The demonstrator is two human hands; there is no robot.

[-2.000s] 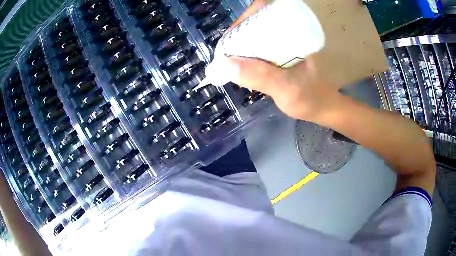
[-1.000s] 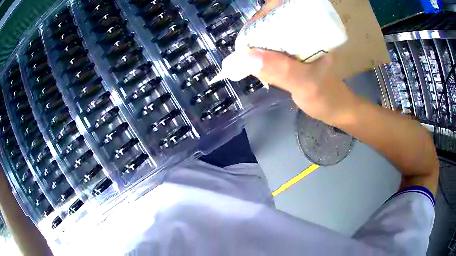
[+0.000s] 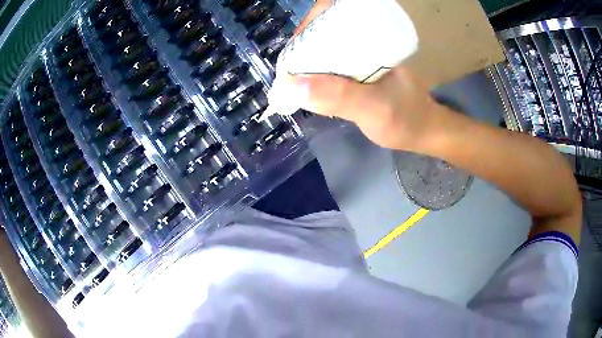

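Observation:
A clear plastic tray with long raised ribs fills the left and middle of the view. Rows of small black parts with short shiny metal pins sit between the ribs. My right hand is closed around a white squeeze bottle, tilted with its nozzle pointing down and left. The nozzle tip is at a part near the lower end of a right-hand row; whether it touches cannot be told. My left forearm shows at the lower left edge; the left hand itself is not visible.
A brown cardboard sheet lies behind the bottle. Another tray of silvery parts stands at the right edge. Below are a grey floor, a yellow line and a round grey disc. A green surface shows at the upper left.
Over the two seconds, the bottle and right hand first move right and down the row, then appear further left as the whole view shifts. The bottle stays held.

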